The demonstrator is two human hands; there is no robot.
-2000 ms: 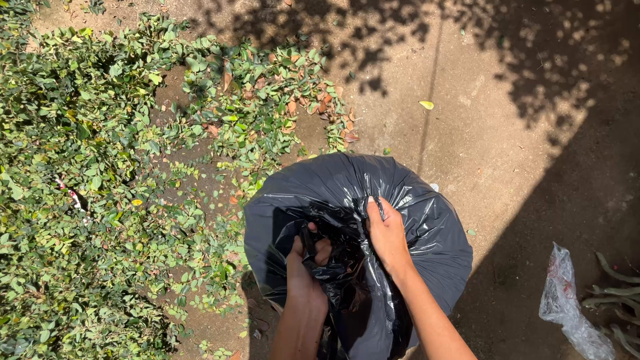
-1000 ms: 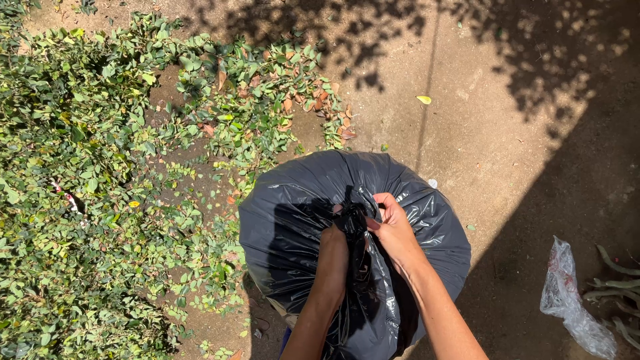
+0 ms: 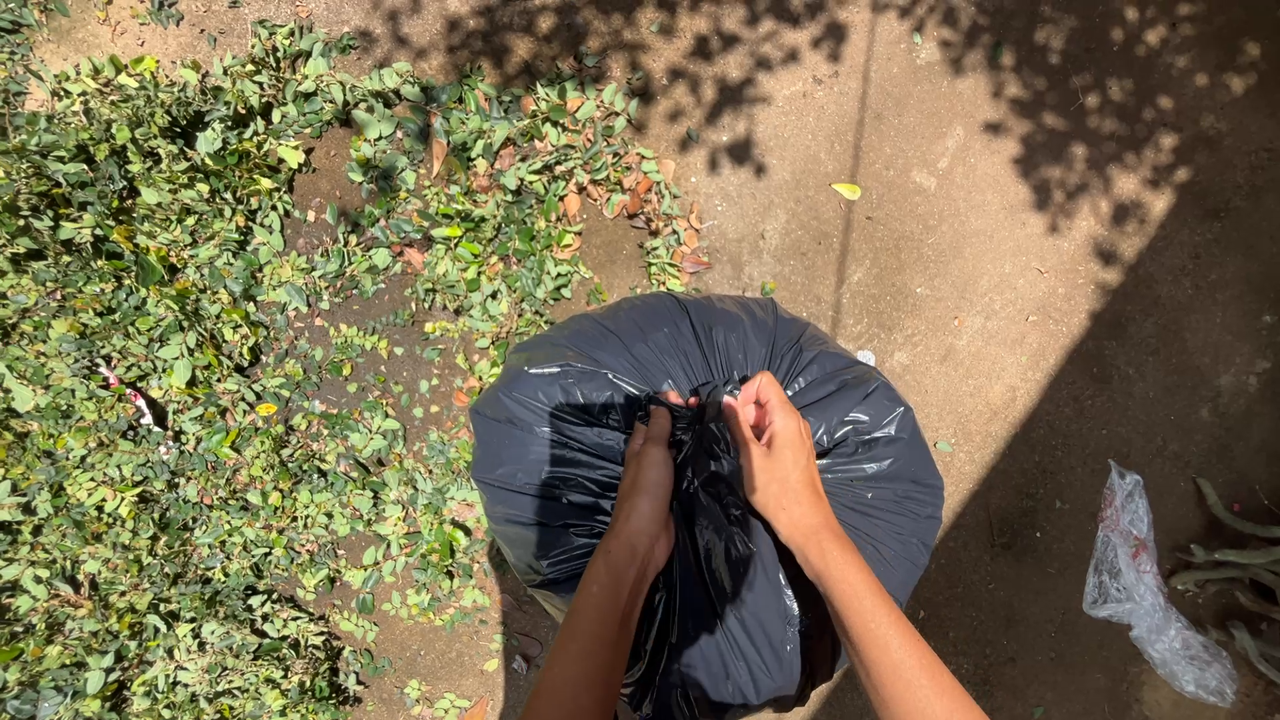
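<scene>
A full, rounded black plastic garbage bag (image 3: 870, 480) stands below me in the lower middle, its top drawn together in folds. At the gathered neck (image 3: 705, 440) both hands are at work on the twisted plastic. My left hand (image 3: 648, 465) grips the gathered plastic from the left, its fingertips partly hidden behind the folds. On the right side, my right hand (image 3: 775, 440) pinches a strip of the same plastic between thumb and fingers. The loose ends of the bag hang down between my forearms.
Cut leafy green branches (image 3: 180, 350) cover the ground on the left, with brown dry leaves (image 3: 630, 195) at their edge. A crumpled clear plastic bag (image 3: 1130, 570) lies at the lower right beside some thick stems (image 3: 1230, 555). Shadow falls across the packed ground.
Two seconds ago the bag's mouth was looser between my hands; now the neck is bunched tight. My left hand has shifted from its lower place up to the neck, close to my right hand.
</scene>
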